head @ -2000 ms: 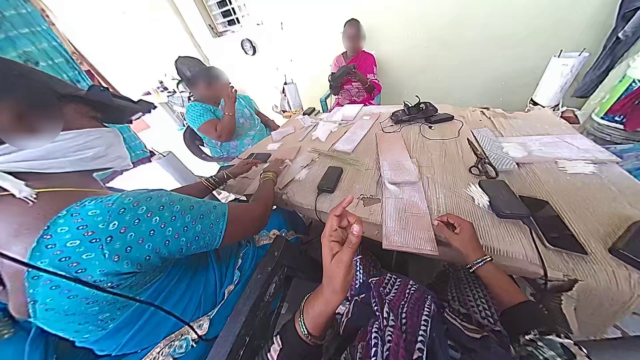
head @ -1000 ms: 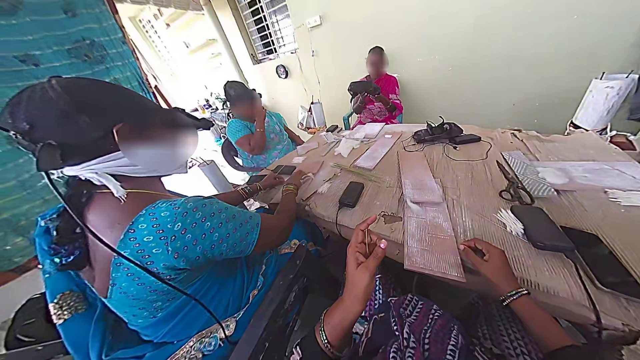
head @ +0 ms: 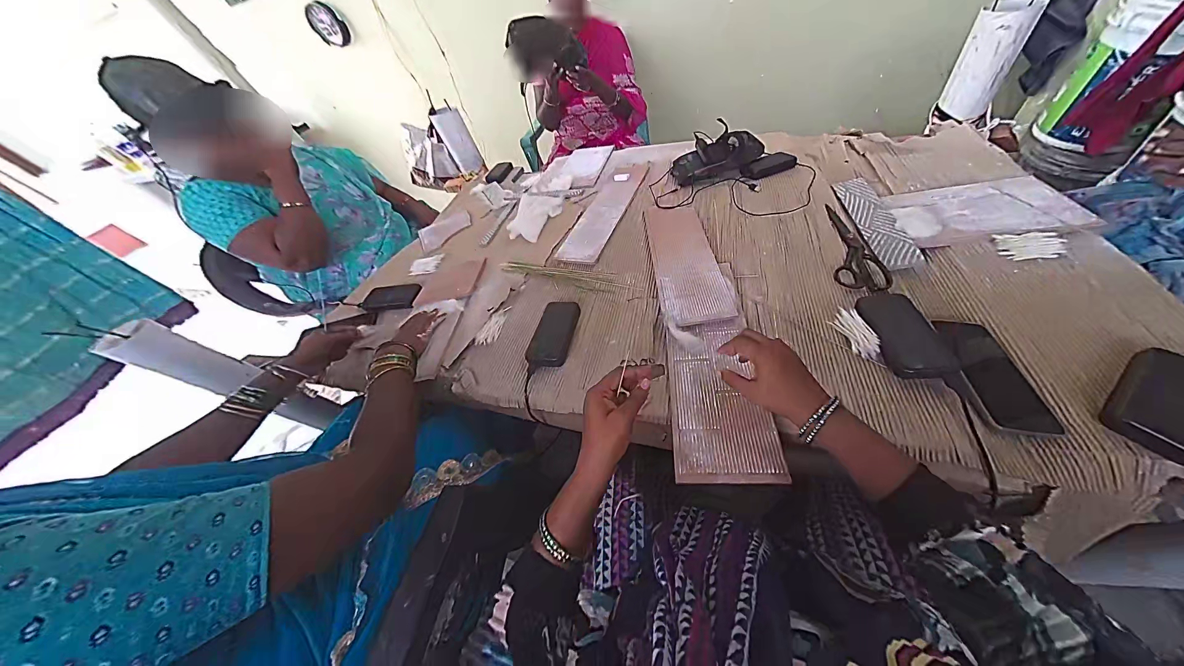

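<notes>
My left hand [head: 615, 407] is raised at the table's front edge, left of a ribbed board [head: 726, 425], with a thin pale stick [head: 622, 377] between thumb and fingers. Over the right side of that board is my right hand [head: 777, 375], its fingers bent; whether they pinch anything is unclear. A small tuft of white fibre [head: 684, 339] lies on the board, left of my right fingertips. A second ribbed board [head: 689, 268] lies end to end beyond the first. The near board juts past the table edge over my lap.
Left on the table [head: 490, 379] are a black device with a cable [head: 553, 333] and green sticks [head: 564, 275]. Scissors [head: 860, 254], small white rolls [head: 856, 333], a power bank [head: 905, 335] and a phone [head: 1004, 379] lie right. A co-worker's hands [head: 407, 342] work at left; two people sit beyond.
My right hand has moved from beside the near board's right edge to over the board. The far person in pink has lifted a dark object toward the face. The view has shifted.
</notes>
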